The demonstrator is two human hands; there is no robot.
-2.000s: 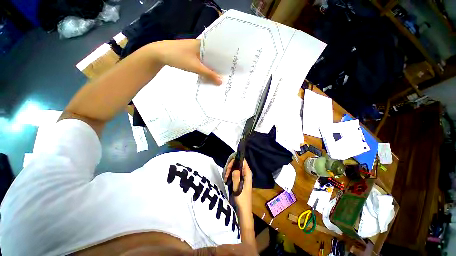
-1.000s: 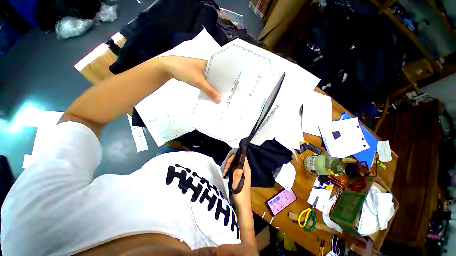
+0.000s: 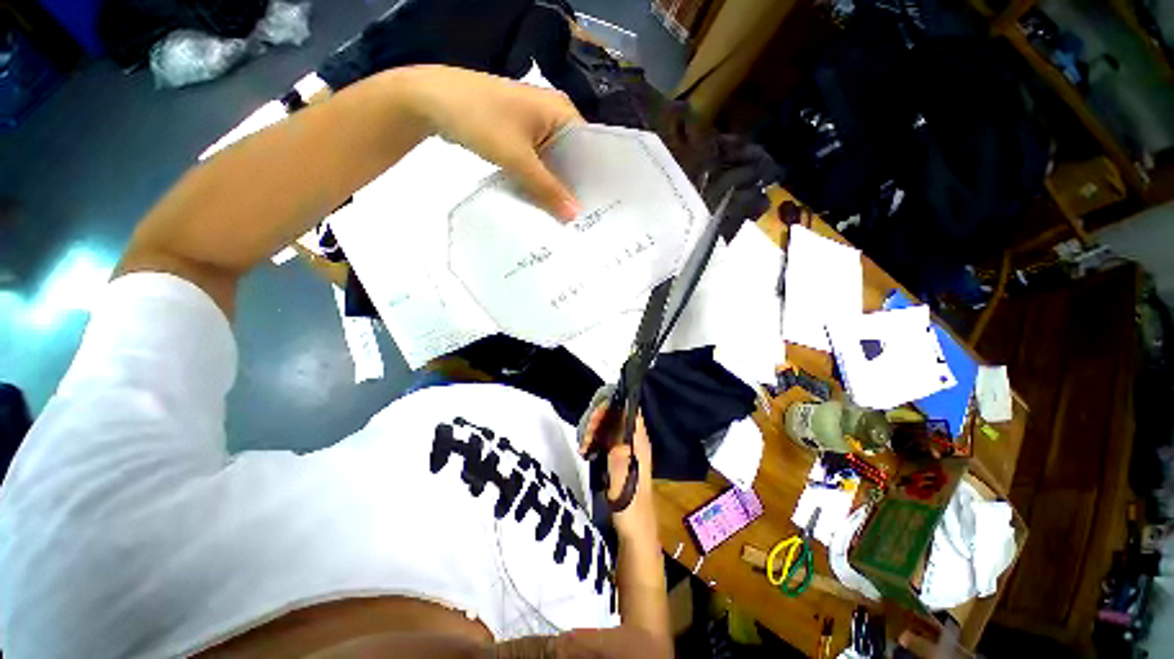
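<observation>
My left hand (image 3: 521, 135) holds a white paper pattern piece (image 3: 573, 251) by its upper edge, thumb on top. The piece has a dashed outline, angled corners and small writing. My right hand (image 3: 618, 444) holds large dark tailor's shears (image 3: 650, 335) by the handles, below and right of the paper. The blades point up and right beside the paper's right edge and look slightly apart. Larger white pattern sheets (image 3: 399, 258) lie beneath and left of the held piece. Dark fabric (image 3: 695, 406) lies below the blades.
On the wooden table at right are a pink-screened smartphone (image 3: 725, 519), small yellow-green scissors (image 3: 789, 564), a glass jar (image 3: 814, 425), a green box (image 3: 901, 530), and a white card (image 3: 888, 357) on a blue folder (image 3: 953, 386). Dark cloth (image 3: 451, 52) is heaped at the far edge.
The held pattern piece has turned, and the surrounding paper along its right side has come away. My left hand has moved up with it. The shears' blades have opened somewhat.
</observation>
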